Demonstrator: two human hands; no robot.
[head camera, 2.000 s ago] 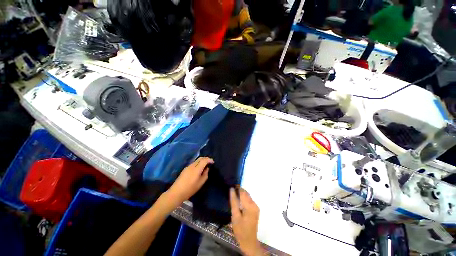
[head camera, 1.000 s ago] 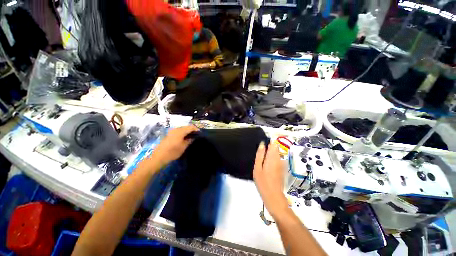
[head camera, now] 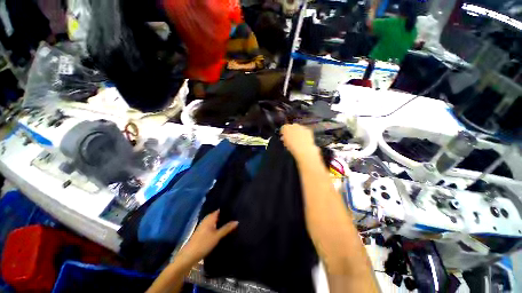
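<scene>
Black cut fabric [head camera: 260, 220] lies over the white machine table in front of me and reaches its front edge. My right hand [head camera: 296, 139] is at the far end of this fabric, fingers bent over its top, gripping it. My left hand [head camera: 205, 237] is at the near left edge of the black fabric, thumb and finger apart; whether its fingertips touch the cloth is not clear. Blue pieces [head camera: 180, 203] lie slanting beside it on the left, with more dark cloth under them. The right forearm covers part of the fabric's right side.
Grey vented unit [head camera: 94, 150] at left; sewing machine [head camera: 380, 194] at right, with red-yellow scissors [head camera: 337, 167] partly behind my forearm. Black and red bags hang above. Red stool [head camera: 28, 257] and blue crate [head camera: 94, 279] at lower left. Dark phone [head camera: 429, 266] among scraps. People sit or stand beyond.
The black fabric, held up between both hands a second ago, now lies lengthwise toward the front edge. My left hand has moved down toward me; my right hand has moved up to the far end.
</scene>
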